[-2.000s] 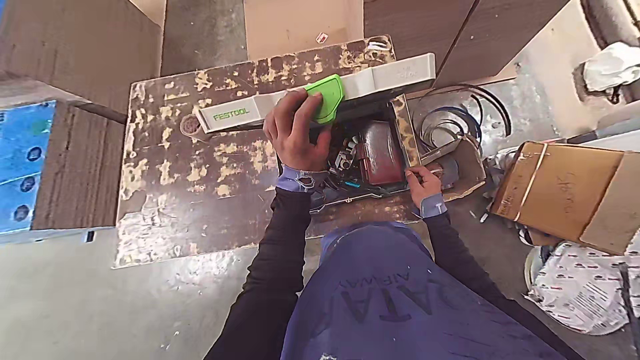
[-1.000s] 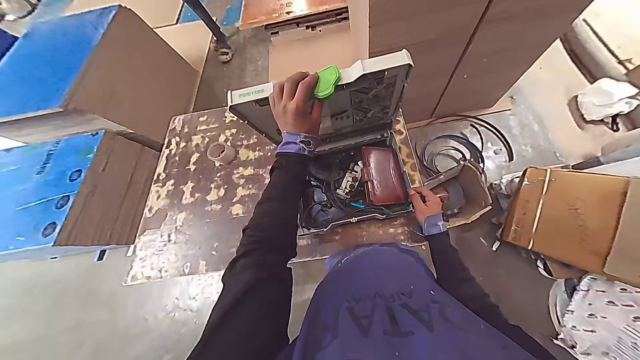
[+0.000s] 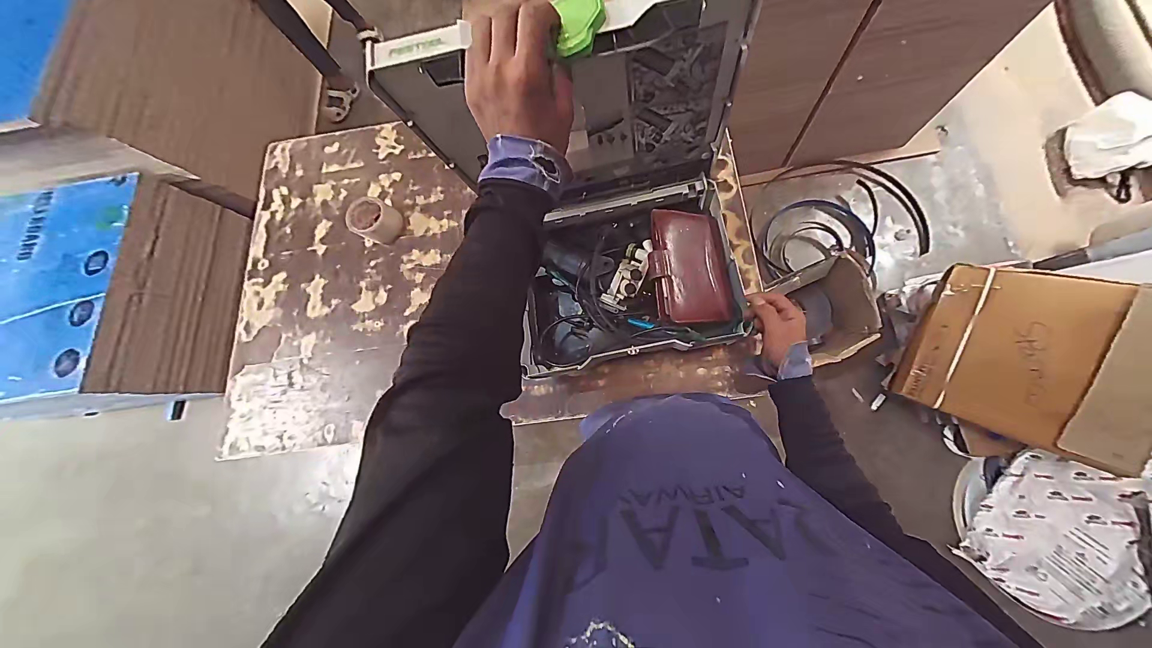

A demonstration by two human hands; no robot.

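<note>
A Festool tool case lies on a worn brown board, its lid [image 3: 594,108] raised and tilted back. My left hand [image 3: 519,81] grips the lid's upper edge beside the green latch [image 3: 579,25]. At the right front corner of the case bottom [image 3: 594,355], my right hand [image 3: 778,326] pinches the rim. Inside the case are a dark red leather-like wallet or pouch [image 3: 693,267] with a strap, a white and metal fitting [image 3: 627,279], black cables and dark tool parts that I cannot tell apart.
A roll of tape [image 3: 374,220] rests on the board [image 3: 315,360]. Right of it on the floor are coiled edging strips [image 3: 819,225], an open carton [image 3: 846,310] and a taped cardboard box [image 3: 1017,351]. Stacked panels [image 3: 162,288] stand at the left, brown panels [image 3: 837,81] behind.
The lid has gone from nearly closed to standing up, lifted and swung away by my left hand. The case's contents now show more fully. My right hand stays at the case's right side.
</note>
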